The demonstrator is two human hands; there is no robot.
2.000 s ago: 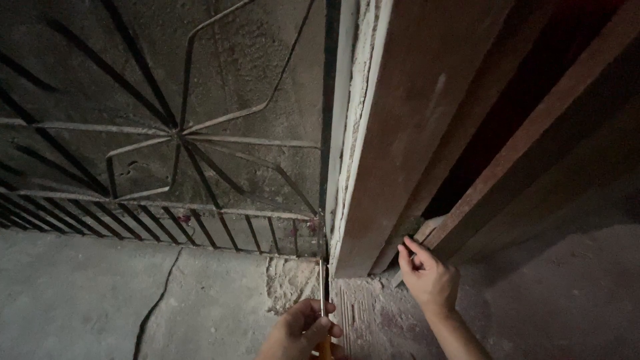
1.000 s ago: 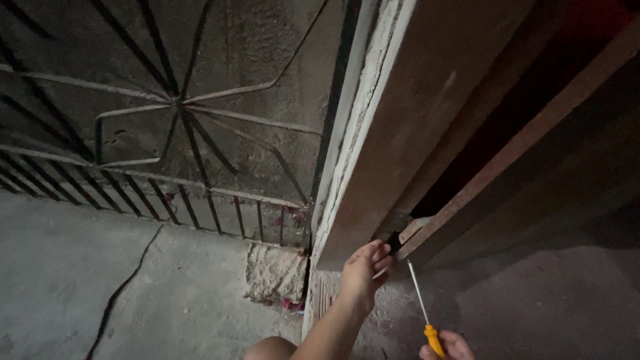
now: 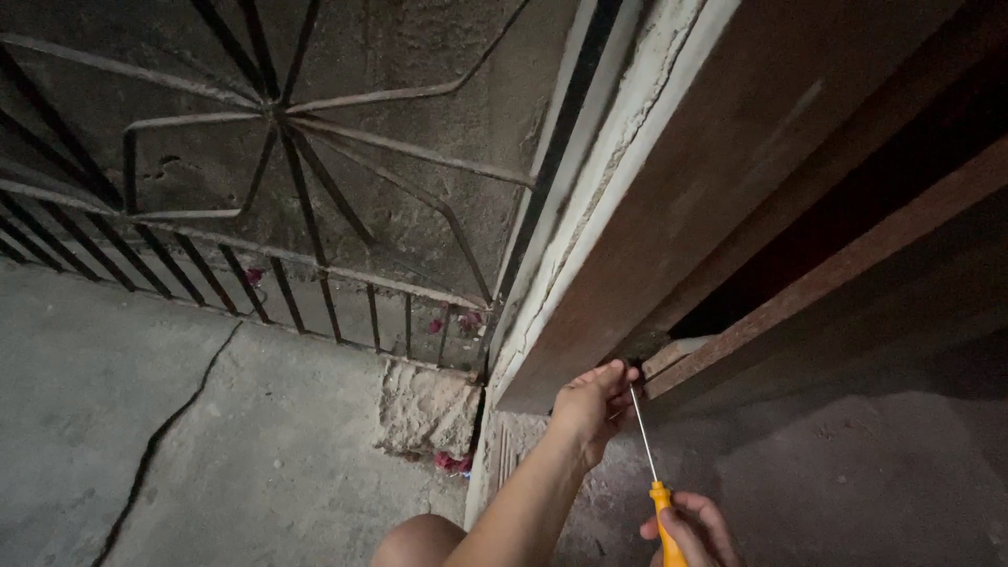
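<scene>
My right hand (image 3: 697, 528) grips the yellow handle of a screwdriver (image 3: 667, 524), whose thin metal shaft points up and away. The shaft's tip meets the fingertips of my left hand (image 3: 591, 405), which are bunched at the lower end of a brown door (image 3: 787, 307), beside the brown door frame (image 3: 654, 260). Whether my left fingers pinch a small part there, or only steady the tip, cannot be told; they hide that spot. A pale piece (image 3: 685, 346) lies in the gap between door and frame, just above the fingers.
A metal grille gate (image 3: 315, 260) stands to the left, against a rough wall. A broken concrete block (image 3: 429, 405) sits at the foot of the cracked white jamb edge (image 3: 583, 228). A long crack (image 3: 161, 433) runs through the concrete floor. My knee shows at the bottom edge.
Two seconds ago the screwdriver was in my left hand and my right hand was at the door's lower end. The hands have since swapped places, and the screwdriver is now in my right hand.
</scene>
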